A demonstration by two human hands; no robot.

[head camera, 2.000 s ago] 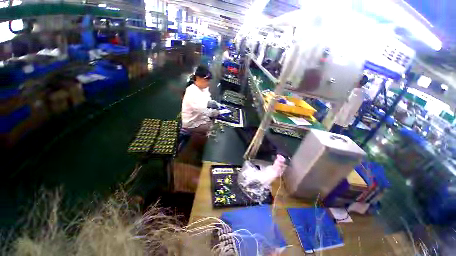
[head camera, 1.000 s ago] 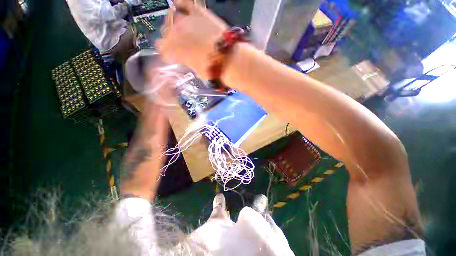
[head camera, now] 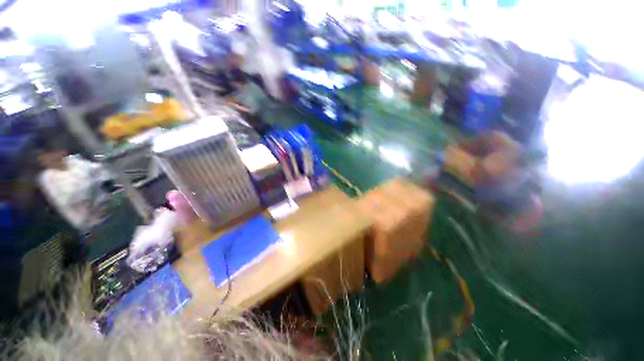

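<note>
No hand of mine is in view; the frame is blurred. Nearest in front is the light wood desk (head camera: 314, 243). A blue folder (head camera: 241, 248) lies on it, with a thin dark cord (head camera: 227, 271) hanging down across it. A second blue folder (head camera: 152, 297) lies to its left, cut into by blurred hair-like strands at the bottom. The black component tray (head camera: 109, 278) with green-yellow boards is at the left end. A clear plastic bag (head camera: 150, 243) with a pink item (head camera: 181, 204) rests by the tray. The white cables cannot be made out.
A tall white case (head camera: 208, 169) stands at the desk's back, beside upright blue binders (head camera: 296, 149). Brown cartons (head camera: 399, 225) stand at the desk's right end. A yellow bin (head camera: 145, 118) is on the line behind. A seated person (head camera: 74, 187) is at the left. Aisle tape (head camera: 462, 289) crosses the green floor.
Both arms and the white cable bundle, seen a second ago, are out of view. The view has swung up and to the right, bringing in the cartons and the aisle. A dark cord now shows.
</note>
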